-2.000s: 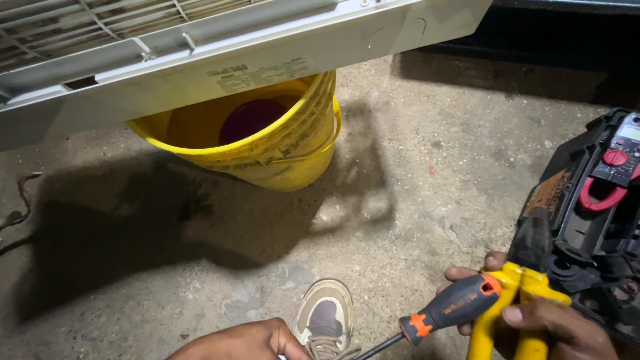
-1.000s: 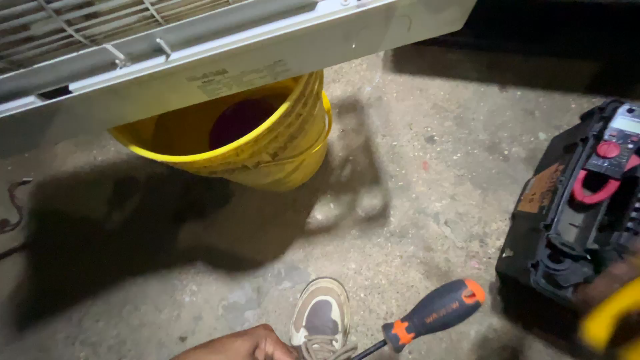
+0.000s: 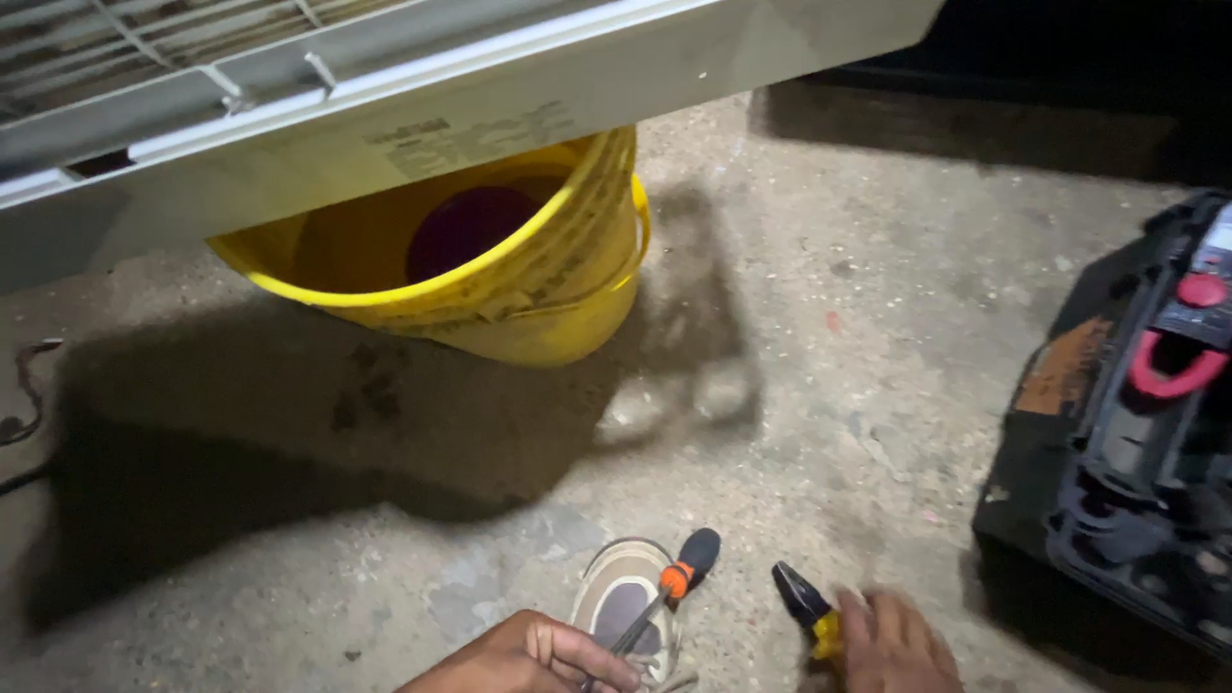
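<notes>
My left hand (image 3: 539,659), low in the middle, is closed on the metal shaft of a screwdriver (image 3: 695,558) whose black and orange handle points up and away. That tool passes over the toe of a laced shoe (image 3: 628,599). To the right, my right hand (image 3: 895,643) is blurred and lies over the yellow handles of a pair of pliers (image 3: 805,599), with the dark jaws pointing up to the left. The fingers cover most of the handles, so whether they grip them cannot be told.
A yellow bucket (image 3: 539,318) with something purple inside stands partly under a white grilled appliance panel (image 3: 597,106). At the right is a black toolbox (image 3: 1107,385) holding a red and grey clamp meter (image 3: 1193,308). A cable (image 3: 29,385) lies on the concrete floor at the far left.
Two seconds ago my right hand held the yellow pliers near the toolbox; they are now lower and nearer the shoe. The screwdriver's handle has swung to point more upward.
</notes>
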